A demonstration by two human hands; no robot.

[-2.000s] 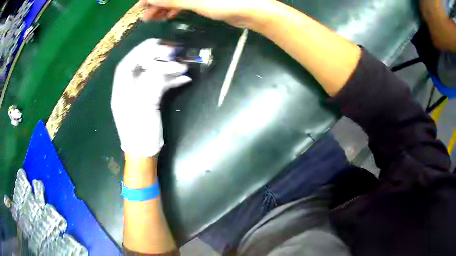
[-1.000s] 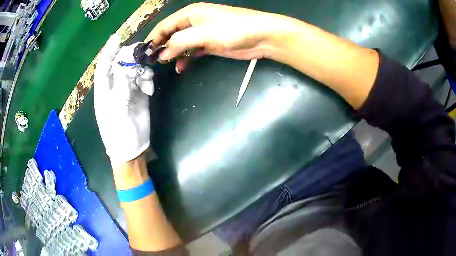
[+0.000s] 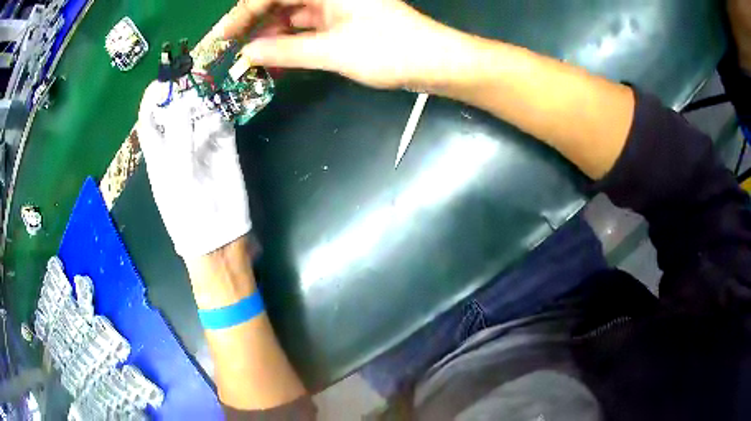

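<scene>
My left hand (image 3: 193,164), in a white glove with a blue band at the wrist, holds a black connector (image 3: 174,64) with thin wires at its fingertips. A green circuit board (image 3: 247,94) with small parts lies beside it against the glove's fingers. My bare right hand (image 3: 317,41) reaches in from the upper right. Its thumb and fingers pinch a small pale block at the board's upper edge. The glove hides part of the wires.
A pale pointed stick (image 3: 411,131) lies on the dark green mat (image 3: 387,271). Small units (image 3: 126,44) sit on the green conveyor (image 3: 70,123) at left. Clear ribbed parts (image 3: 78,345) lie on a blue sheet (image 3: 123,288) at lower left.
The green board now shows between my hands, where mostly the black part showed before. My gloved hand has shifted slightly up and left. The unit on the conveyor's upper part has moved down.
</scene>
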